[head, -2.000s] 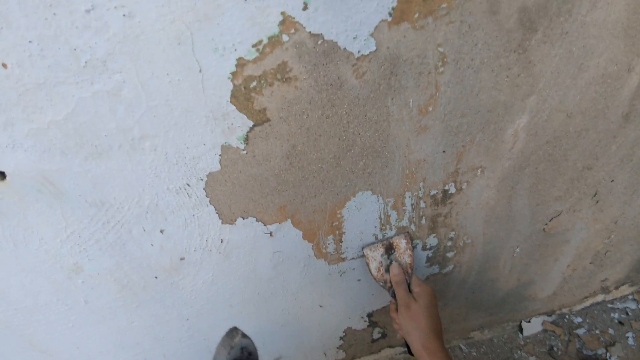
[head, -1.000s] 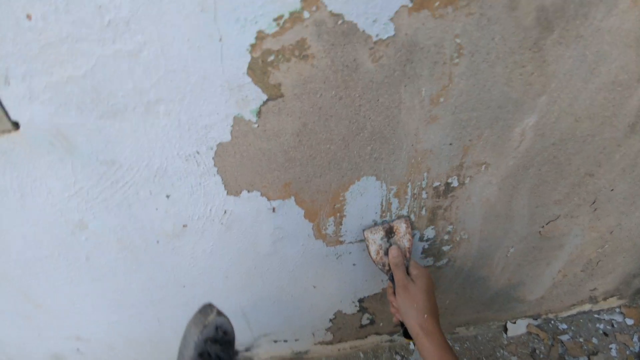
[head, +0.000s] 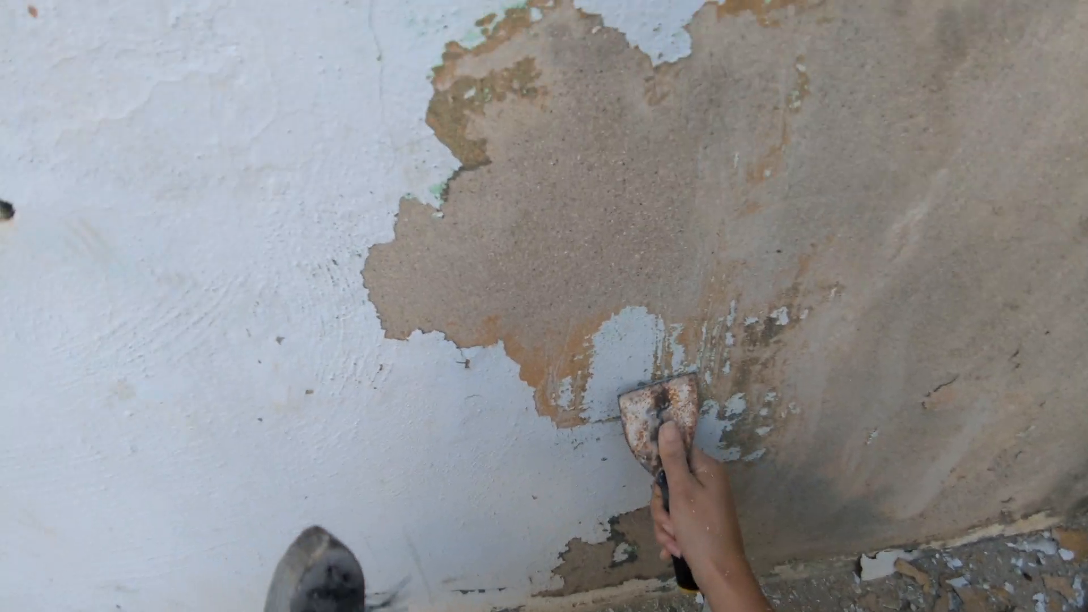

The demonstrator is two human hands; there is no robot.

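Observation:
My right hand is closed around the dark handle of a rusty, paint-spotted scraper, its thumb lying on the metal blade. The blade's straight edge points up and lies against the wall, at the lower end of a pale patch of paint. Around it, bare brown plaster spreads up and to the right, with orange-brown traces and small paint flecks. Light bluish-white paint covers the wall on the left and below. My left hand is out of view.
The dark, worn toe of a shoe shows at the bottom, left of the hand. Paint flakes and crumbs litter the ground along the wall's foot at lower right. A small dark hole marks the wall at the far left.
The view has shifted somewhat. The scraper stays in my right hand at nearly the same part of the wall; no other change is plain.

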